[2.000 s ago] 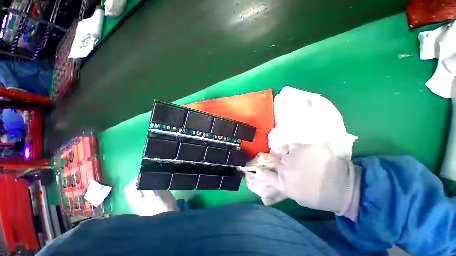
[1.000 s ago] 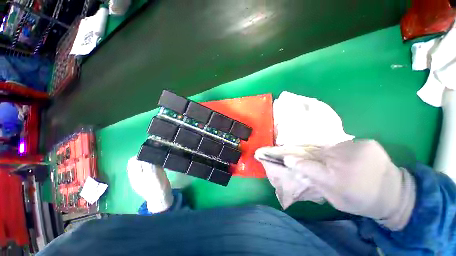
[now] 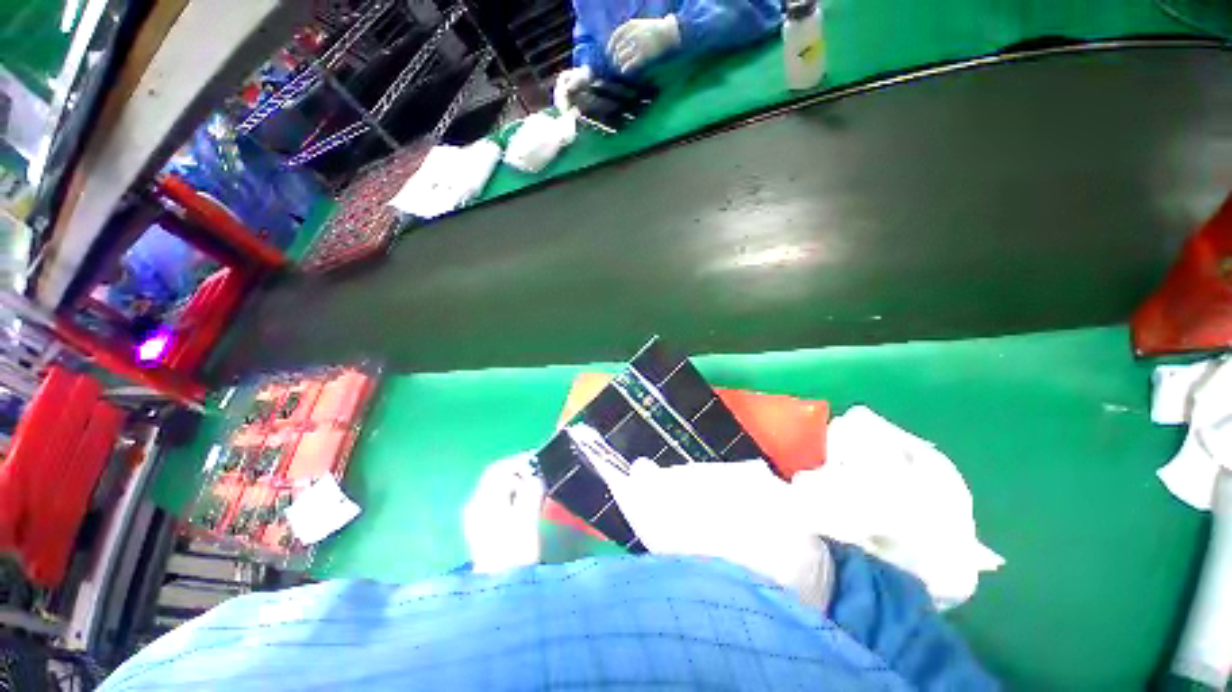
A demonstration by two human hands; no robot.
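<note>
The PCB panel with rows of black squares and thin green strips is tilted over the orange-red pad. My gloved left hand holds the panel at its left corner. My gloved right hand lies over the panel's lower right part, with something pale and thin at its fingertips; whether it is a wipe or a tool is unclear. Its glove is overexposed and hides part of the panel. A crumpled white wipe lies right of the pad.
A board tray with a white paper slip is at left. The dark conveyor runs behind the mat. Across it are another person's gloved hands and a white bottle. A red-orange container and more wipes are far right.
The view has shifted up, showing the person across. The panel is turned more steeply clockwise. My right hand has moved left from beside the panel onto it.
</note>
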